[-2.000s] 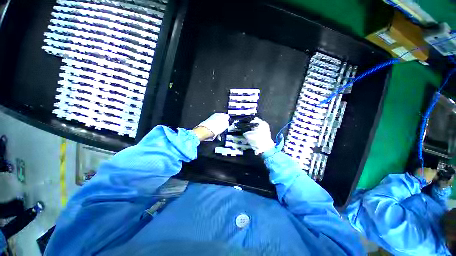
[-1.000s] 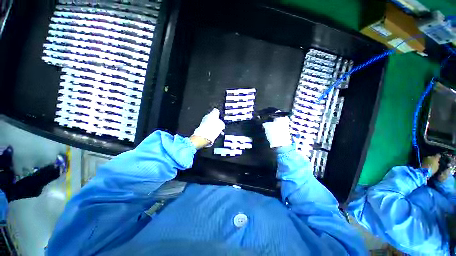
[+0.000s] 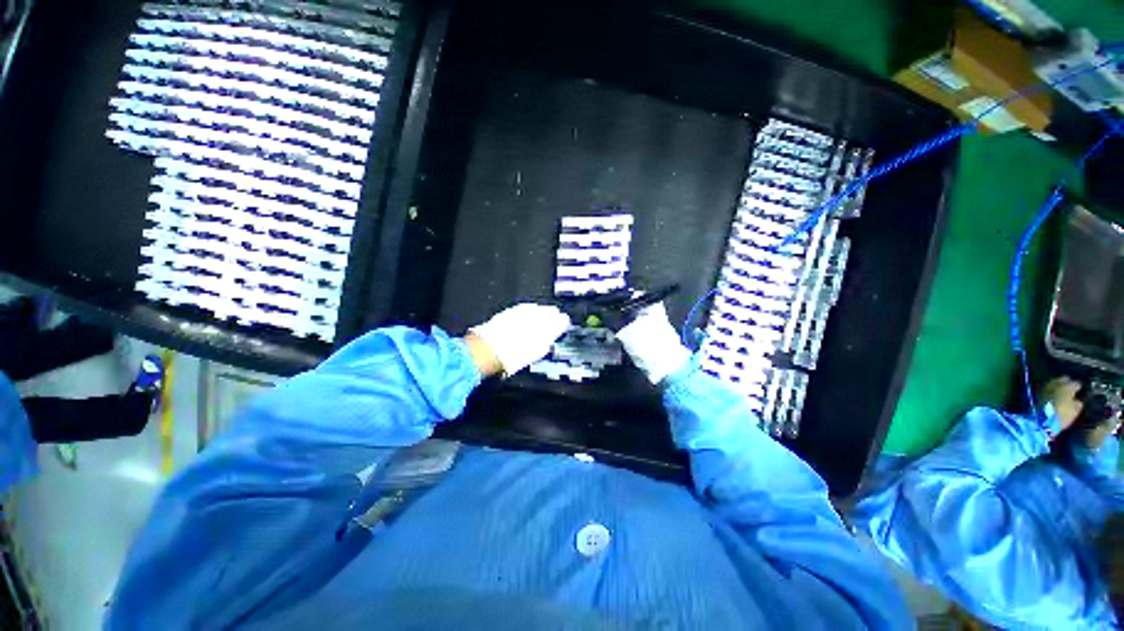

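My right hand, in a white glove, is shut on a small black hand tool, dark against the black tray. My left hand, also gloved with a bare wrist, is at the left of the tool, with its fingertips by the parts; whether it grips one is unclear. A short column of silvery metal parts lies just above the tool. A few more parts lie below it, partly hidden. A small yellow-green spot shows at the tool.
The left tray holds long rows of parts. More columns of parts lie at the right, crossed by a blue line. A brown carton stands on the green bench. A neighbouring worker's blue sleeve is at the lower right.
Over the last second my right hand has moved left with the black tool, back over the lower parts. My left hand has moved slightly down and right, closer to the tool.
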